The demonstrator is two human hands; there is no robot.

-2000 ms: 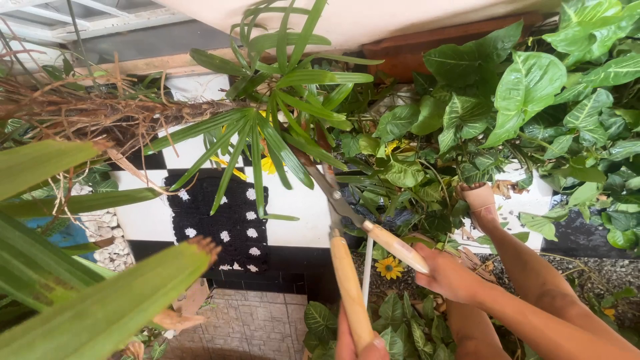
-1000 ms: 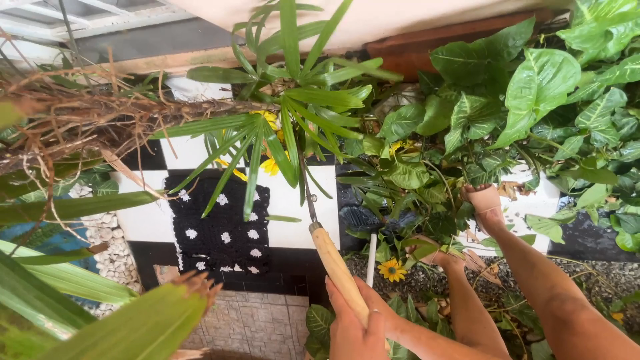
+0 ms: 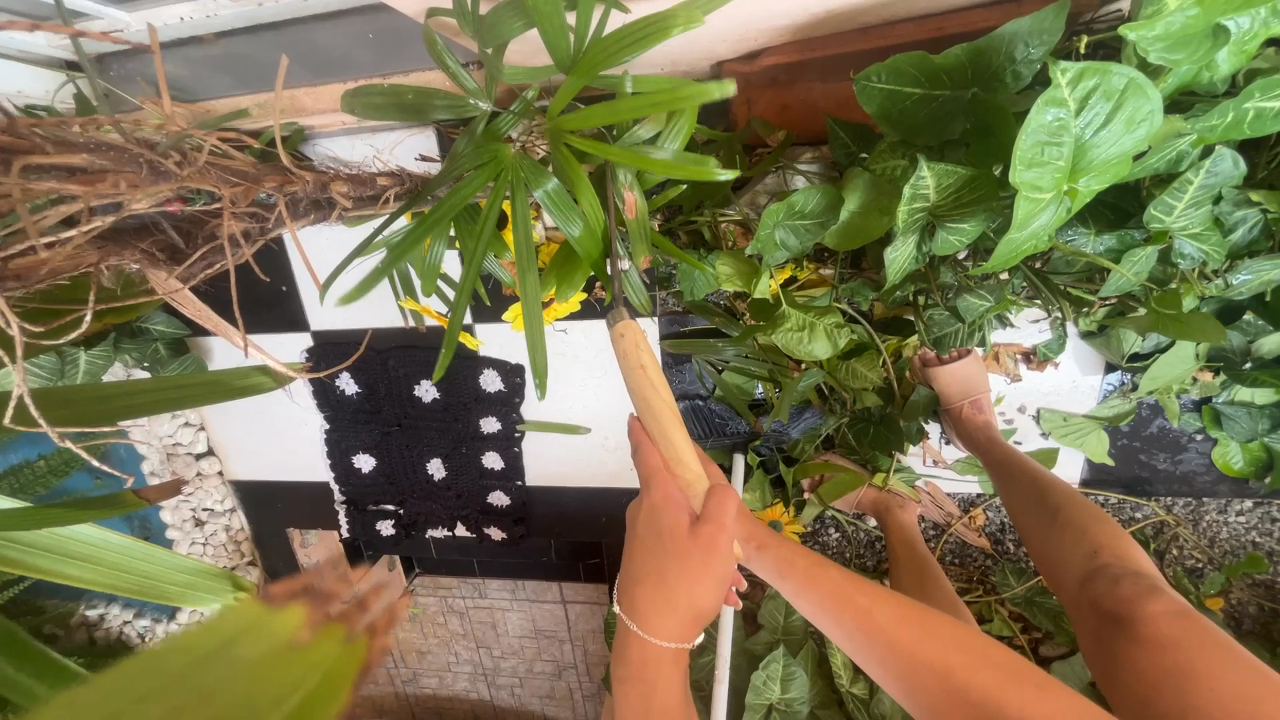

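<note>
My left hand (image 3: 675,545), with a thin bracelet at the wrist, is closed round a pale wooden handle (image 3: 655,400) of the garden shears. My right hand (image 3: 738,520) is close behind it, mostly hidden, its fingers wrapped at the handles' lower part. The handles are together, one largely covering the other. The dark metal blades (image 3: 613,245) point up, seen nearly edge-on, among the narrow leaves of a fan-leaved palm (image 3: 520,150); their tips are hidden. Yellow flowers (image 3: 545,310) are beside the blades. A loose strip of leaf (image 3: 555,427) lies on a white tile.
A black crocheted mat (image 3: 420,440) with white flowers lies on checkered tiles (image 3: 250,440). A fibrous palm trunk (image 3: 200,200) crosses upper left; a browned leaf end (image 3: 330,620) is near the camera. Broad-leaved plants (image 3: 1090,150) crowd around two bare feet (image 3: 955,390). A white pole (image 3: 730,590) stands beside my hands.
Two seconds ago the shears' handles were spread, one in each hand; they have come together, and my hands are now side by side. The blades remain among the palm leaves.
</note>
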